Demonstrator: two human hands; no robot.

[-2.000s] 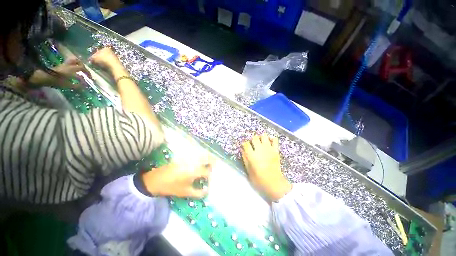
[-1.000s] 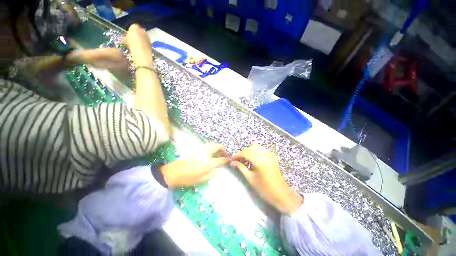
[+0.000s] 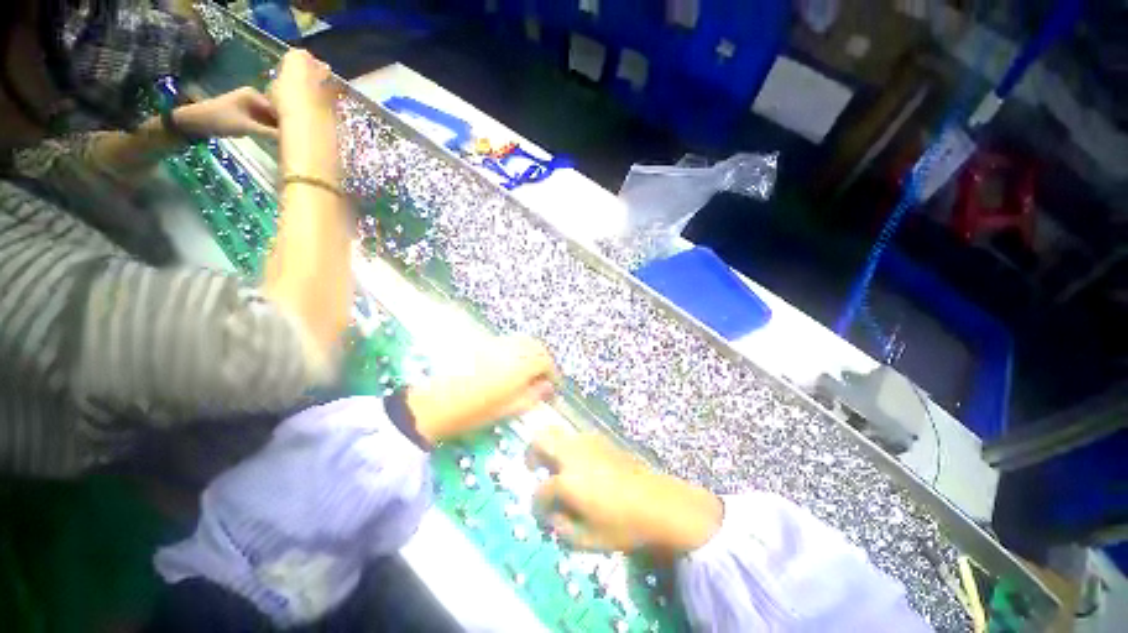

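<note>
A long heap of small shiny metal parts [image 3: 693,383] lies in a trough with a raised metallic rim [image 3: 792,386]. Green circuit boards [image 3: 489,501] dotted with silver and dark parts lie on the near side, with a glaring pale strip [image 3: 427,319] between them and the heap. My left hand [image 3: 482,390] is over this strip, fingers curled; whether it holds a part cannot be seen. My right hand [image 3: 606,495] is over the boards, blurred, fingers bent down; its fingertips are too blurred to show a part.
A neighbour's bare forearm [image 3: 307,223] and striped sleeve [image 3: 161,346] are close on the left. On the white ledge [image 3: 575,204] are a clear plastic bag [image 3: 674,198], a blue tray [image 3: 708,291], a small blue tray [image 3: 427,120] and a grey device [image 3: 872,402]. A pale stick [image 3: 970,596] lies at the trough's right end.
My right hand went from the heap to meet my left hand at the strip, then down over the boards. My left hand moved up and right, then stayed near the strip. The neighbour's hands came together.
</note>
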